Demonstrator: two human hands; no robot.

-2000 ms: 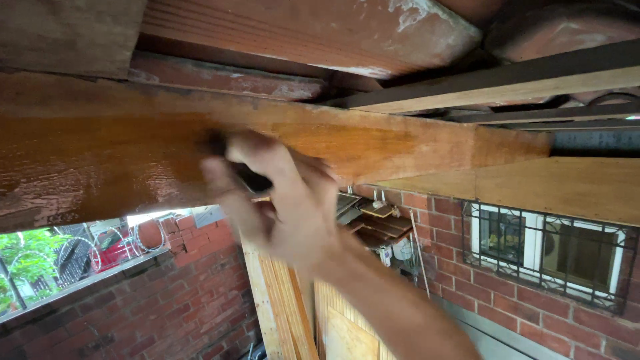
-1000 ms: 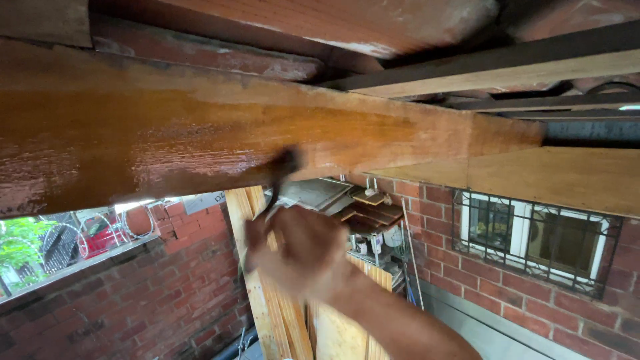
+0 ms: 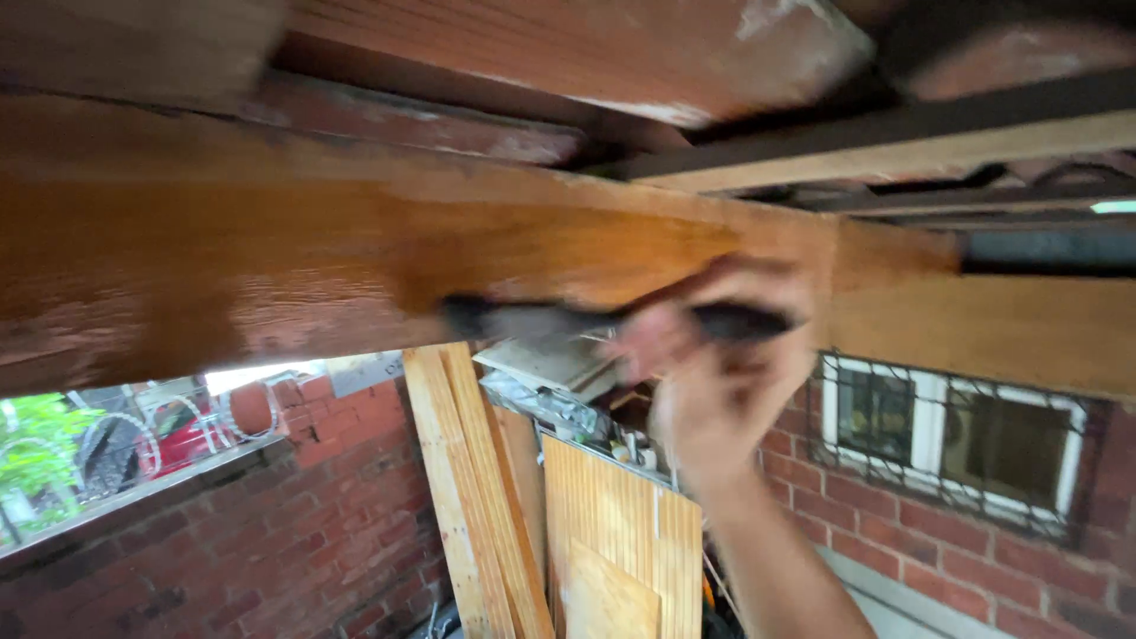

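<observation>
A long wooden beam (image 3: 311,257) crosses the view, its face partly dark and glossy with a wet-looking coating and paler near its upper edge. My right hand (image 3: 719,364), blurred by motion, grips the dark handle of a paintbrush (image 3: 541,318) just in front of the beam's lower part. The brush lies nearly level, its dark bristle end pointing left over the beam's lower edge; whether it touches the wood is unclear. My left hand is out of view.
Clay roof tiles (image 3: 550,53) and battens (image 3: 887,151) lie overhead. Below stand leaning planks (image 3: 470,497), a slatted wooden panel (image 3: 621,532) and a brick wall (image 3: 266,541). A barred window (image 3: 950,435) is on the right; coiled razor wire (image 3: 133,435) shows at left.
My right hand, at the beam's face and then below it, is now raised against its lower part farther right. The brush, upright one second ago, now lies nearly level.
</observation>
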